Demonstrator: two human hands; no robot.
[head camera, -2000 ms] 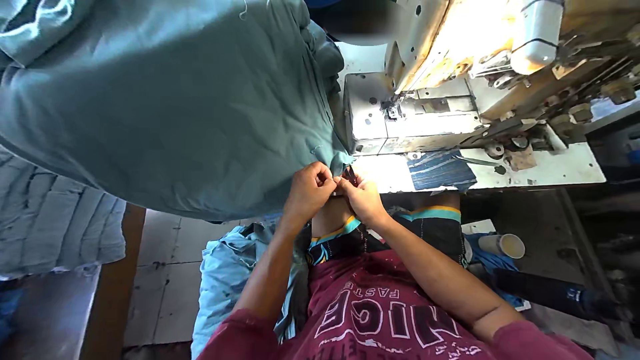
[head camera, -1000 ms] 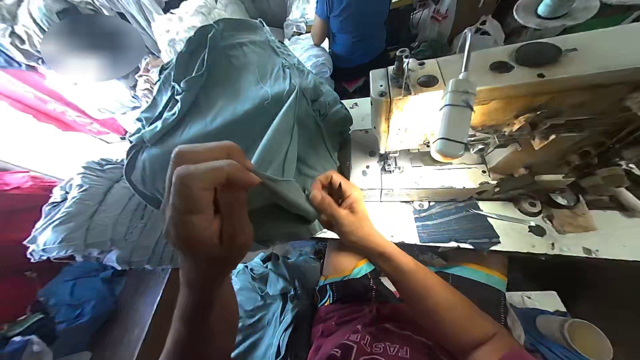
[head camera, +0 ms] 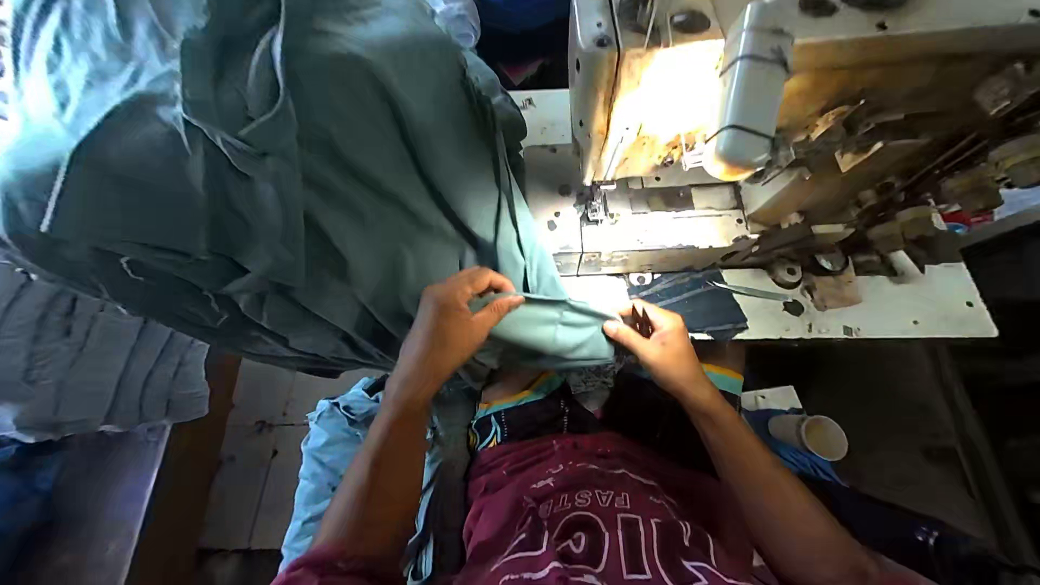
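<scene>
A large teal-green fabric garment (head camera: 390, 162) spreads over the left of the sewing table, and its lower right edge reaches my lap. My left hand (head camera: 463, 317) pinches the folded edge between thumb and index finger. At the corner of that edge, my right hand (head camera: 654, 337) grips the cloth, with a small dark pointed tool, perhaps thread snips, (head camera: 641, 321) tucked in its fingers. The edge is stretched between both hands. Just beyond them stands an industrial sewing machine (head camera: 821, 81), its needle and presser foot (head camera: 597, 203) above the plate, apart from the held edge.
A dark denim scrap (head camera: 691, 302) and a thin metal tool (head camera: 751, 292) lie on the table's front. Stacked grey-blue fabric pieces (head camera: 89, 357) are at the left. Light blue cloth (head camera: 333, 463) hangs beside my leg. A pale cup (head camera: 821, 437) stands low at the right.
My left hand was raised high at the left a second ago; now it is down near my right hand on the fabric edge. The garment's edge is drawn out between them. The view has tilted down.
</scene>
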